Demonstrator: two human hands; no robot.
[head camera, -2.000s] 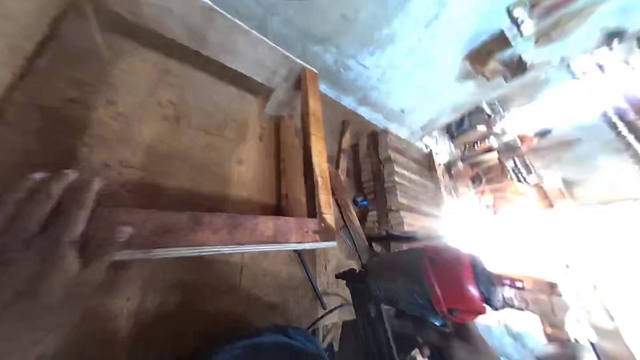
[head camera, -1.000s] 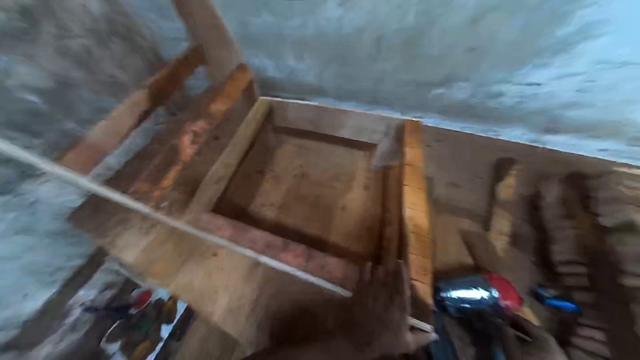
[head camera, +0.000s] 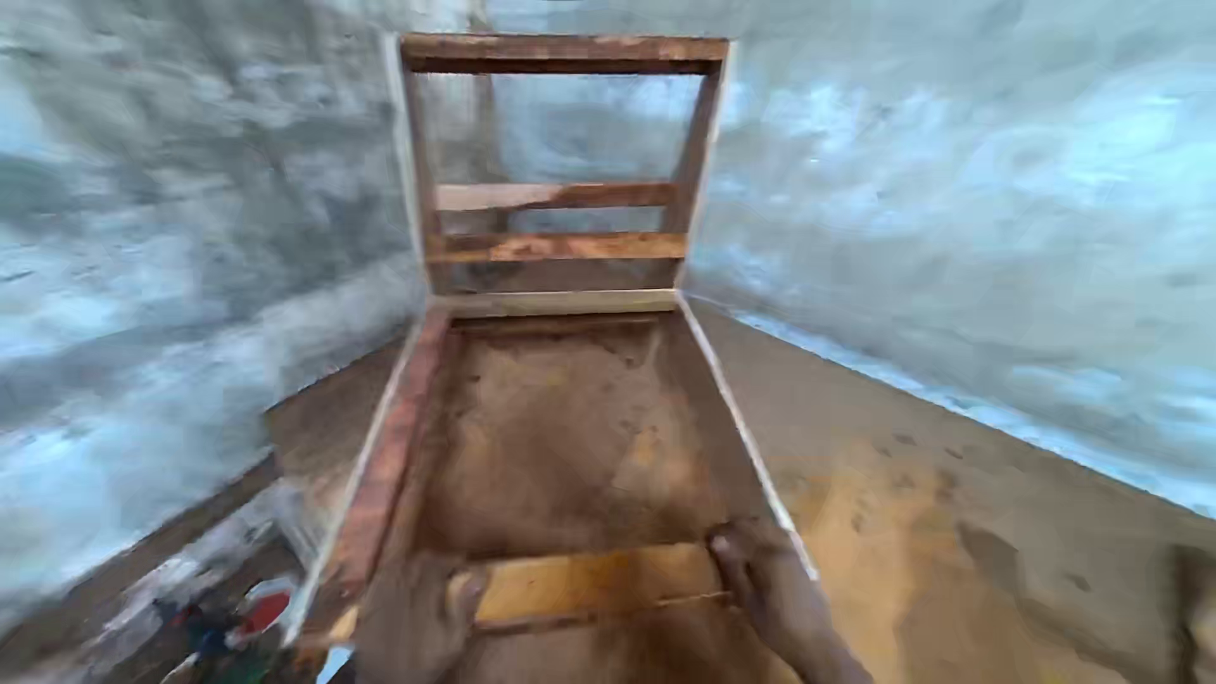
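A wooden chair-like frame (head camera: 385, 475) lies on a brown board surface, its seat part toward me and its slatted back (head camera: 560, 49) standing up at the far end. My left hand (head camera: 413, 608) grips the left end of the near wooden crosspiece (head camera: 598, 581). At the right end of that crosspiece, beside the frame's right rail, my right hand (head camera: 769, 584) has its fingers closed around the wood. Two slats (head camera: 589, 249) cross the upright back. Blur hides the finger details.
Rough plastered walls (head camera: 950, 190) meet behind the frame. The brown work surface (head camera: 912, 532) extends to the right. Below its left edge, at the lower left, lie a red object (head camera: 266, 611) and other blurred items.
The view has swung widely. The frame now points away from me with its back at the far end. Both hands are now on the near crosspiece; the power tool seen earlier is out of view.
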